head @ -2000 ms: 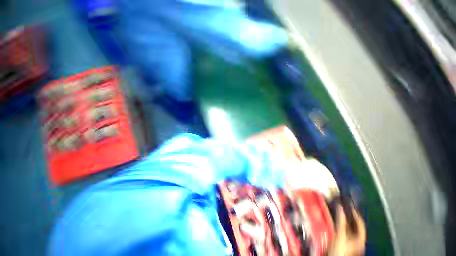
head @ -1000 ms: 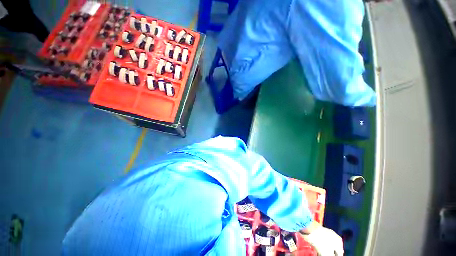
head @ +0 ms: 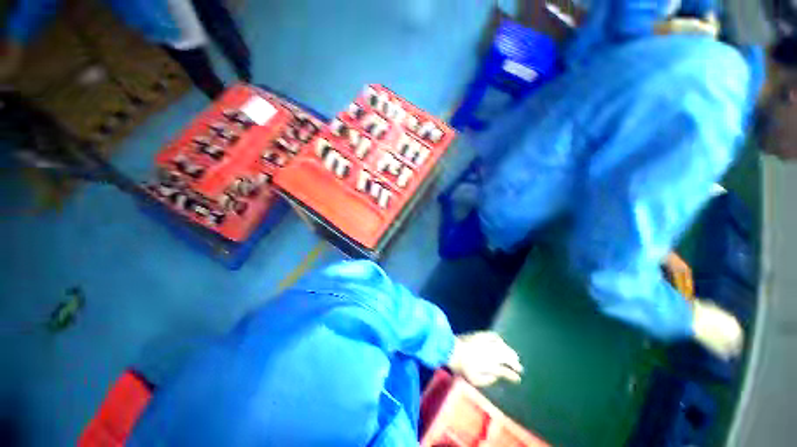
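My left hand (head: 485, 358), in a white glove, is at the lower middle, at the end of a light blue sleeve. Its fingers point right over the green bench, slightly apart though blurred, and no object shows in them. An orange-red tray (head: 472, 415) lies just below the hand, cut off by the bottom edge. Its pockets and contents are mostly out of view. My right hand is not in view.
Stacked orange-red trays of watches (head: 328, 196) stand on the blue floor at upper left, one with a white paper (head: 259, 110). A worker in blue (head: 612, 175) sits upper right by dark fixtures (head: 690, 406). A blue stool (head: 516, 57) stands behind.
The view has swung left, so trays and the neighbouring worker sit further right. My left hand has moved from over the watches to beside the tray's edge. The fixture holding a watch is out of sight.
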